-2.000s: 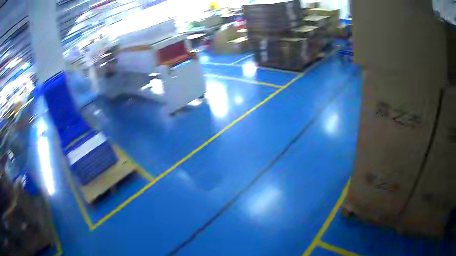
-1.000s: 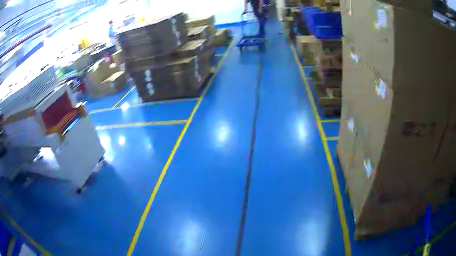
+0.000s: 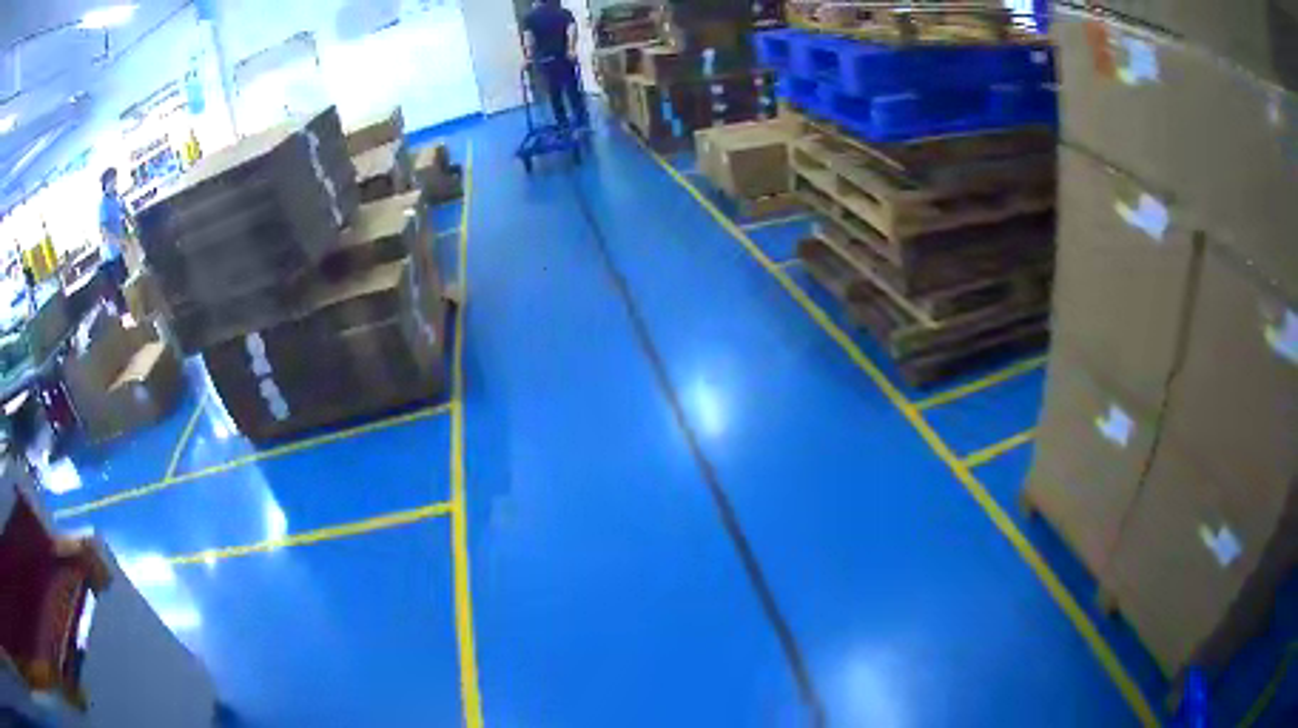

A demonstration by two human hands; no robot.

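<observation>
Neither of my hands is in the picture. A tall stack of brown shipping cartons [image 3: 1117, 327] with white labels stands nearest on the right. A small blue part [image 3: 1193, 700] shows at the bottom right edge; I cannot tell what it belongs to. A blue floor aisle with yellow lines lies in front.
Wooden pallets [image 3: 940, 235] with blue plastic pallets [image 3: 911, 86] on top stand right of the aisle. Large cartons [image 3: 335, 327] are stacked at left. A white machine or cabinet [image 3: 121, 640] is at lower left. A person [image 3: 552, 64] stands at a platform cart [image 3: 552, 140] far ahead.
The view has turned right and moved forward along the aisle. The white cabinet has slid towards the lower left edge, and the pallet stack shows larger and closer.
</observation>
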